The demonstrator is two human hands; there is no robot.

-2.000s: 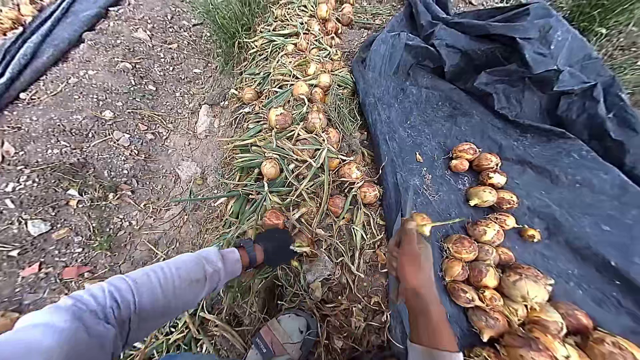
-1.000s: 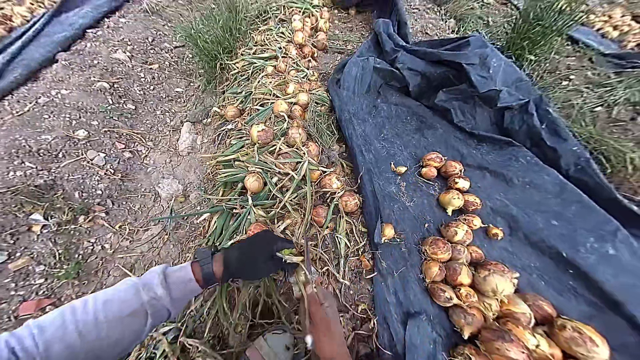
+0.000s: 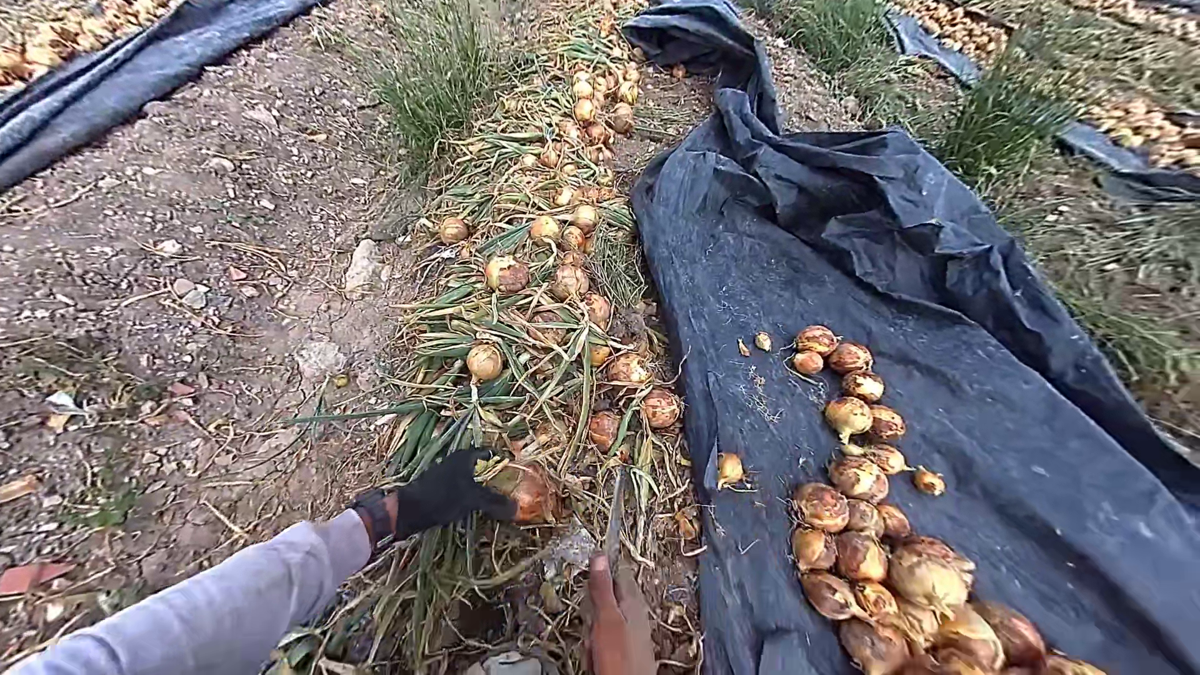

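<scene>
My left hand [image 3: 448, 492], in a black glove, is at the near end of the row of pulled onions with green and dry tops. Its fingers touch a large brown onion [image 3: 527, 491]; how firmly they grip it I cannot tell. My bare right hand [image 3: 619, 614] is closed round a knife whose blade [image 3: 615, 516] points up and away, just right of that onion. The knife's handle is hidden in the hand. Many topped onions [image 3: 858, 476] lie on the dark plastic sheet [image 3: 947, 412] to the right, and a small onion [image 3: 729, 469] lies near its left edge.
The row of onions and leaves [image 3: 562, 216] runs away from me. Bare stony soil [image 3: 216, 281] lies on the left, with another dark sheet [image 3: 141, 75] at the upper left. Grass tufts [image 3: 436, 80] edge the row. The sheet is bunched into folds [image 3: 806, 178] at its far end.
The right hand was over the sheet with a small onion, then moved left beside the gloved hand; now it is slightly apart. The left hand is now at a large onion. A small onion now lies on the sheet.
</scene>
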